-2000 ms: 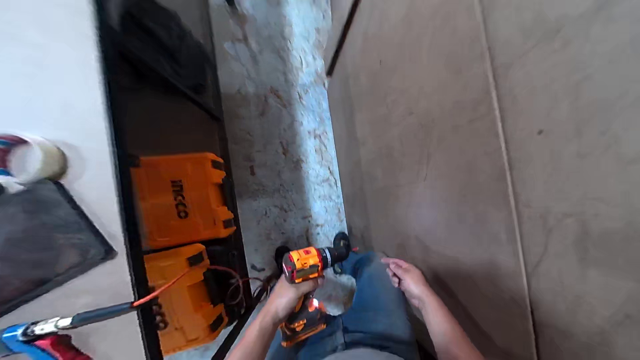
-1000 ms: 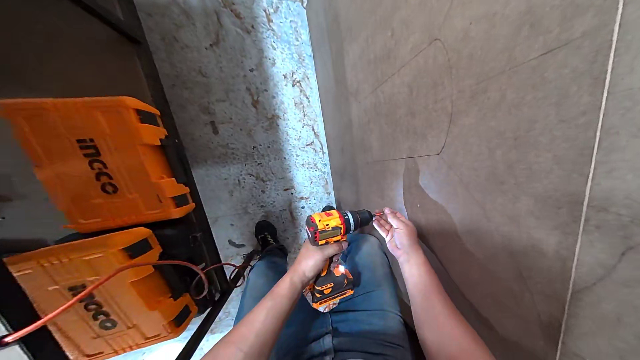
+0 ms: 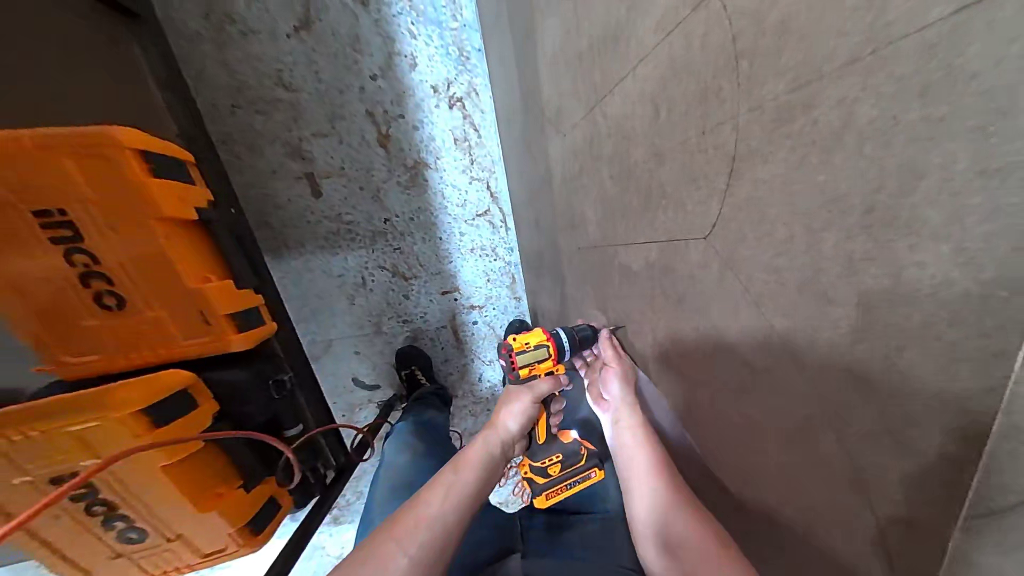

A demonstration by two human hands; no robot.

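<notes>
My left hand grips the handle of an orange and black Ingco cordless drill, whose battery pack points down toward my legs. My right hand is at the front of the drill, its fingertips touching or close beside the black chuck; whether they pinch anything is hard to tell. A thin dark bit sticks out past the chuck, its tip at or near the surface of a large brown panel. Dark lines, one of them curved, are drawn on the panel above.
Two orange Ingco cases lie on a dark-framed shelf at the left. An orange-red cable loops over the lower case. A speckled concrete floor runs between shelf and panel, with my shoe on it.
My right hand, apart from the drill two seconds ago, is now up at its chuck. The drill stays in my left hand. The view has shifted closer to the panel.
</notes>
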